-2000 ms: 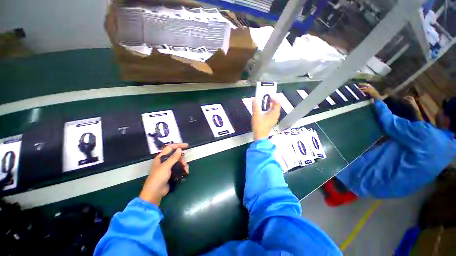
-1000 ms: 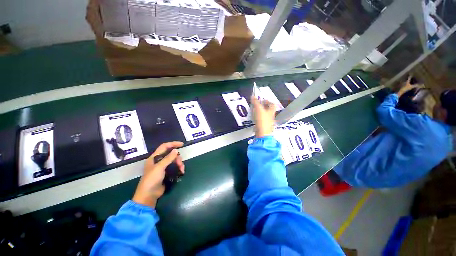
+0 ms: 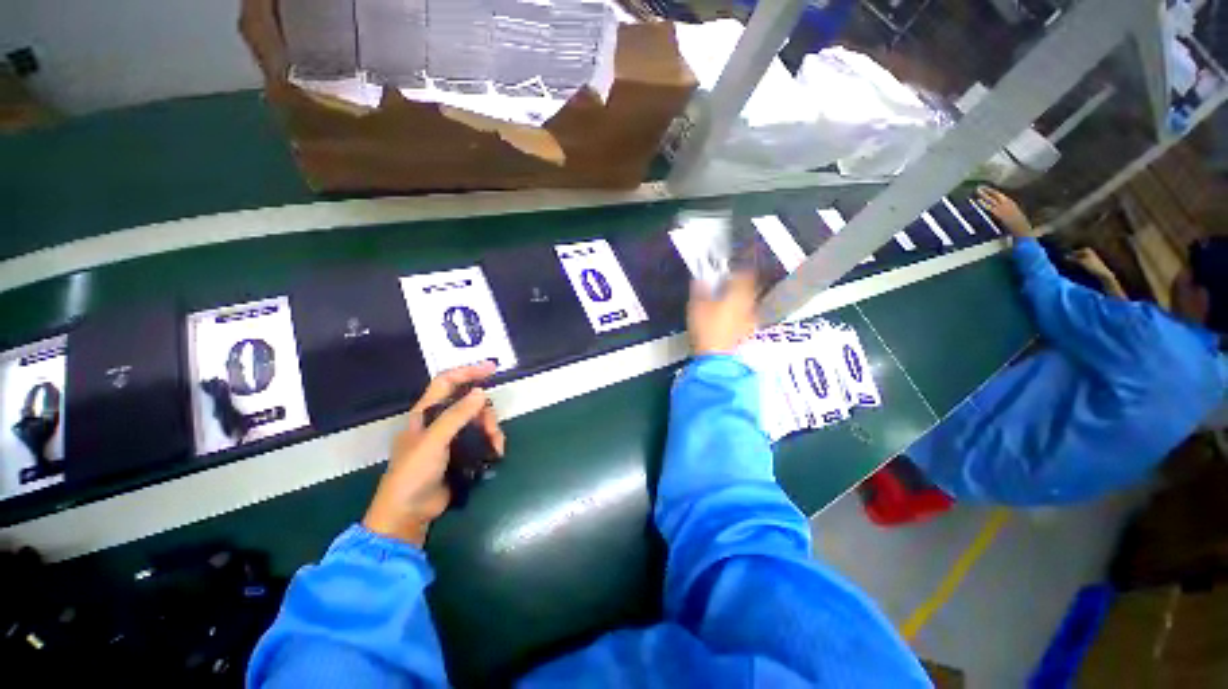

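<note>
My left hand (image 3: 438, 451) is over the bench at the belt's near rail, closed around a black cable bundle (image 3: 471, 455). My right hand (image 3: 725, 312) is over the belt beside the metal post, holding a white leaflet (image 3: 706, 242); hand tip and leaflet are motion-blurred. Black gift boxes (image 3: 357, 343) lie in a row on the conveyor belt, with white leaflets (image 3: 457, 320) on or between them. The two leftmost leaflets each bear a cable, one of them a small black cable (image 3: 226, 409). A manual stack (image 3: 815, 377) lies fanned right of my right hand.
A black cable pile (image 3: 135, 612) is at lower left. A torn carton of leaflets (image 3: 471, 141) and white plastic bags (image 3: 862, 115) stand beyond the belt. A slanting metal post (image 3: 943, 162) crosses the belt. A person in blue (image 3: 1077, 377) reaches the belt at right.
The boxes and leaflets have moved left along the belt. My right hand has dipped from its raised position two seconds ago and still has a leaflet. My left hand keeps the cable bundle.
</note>
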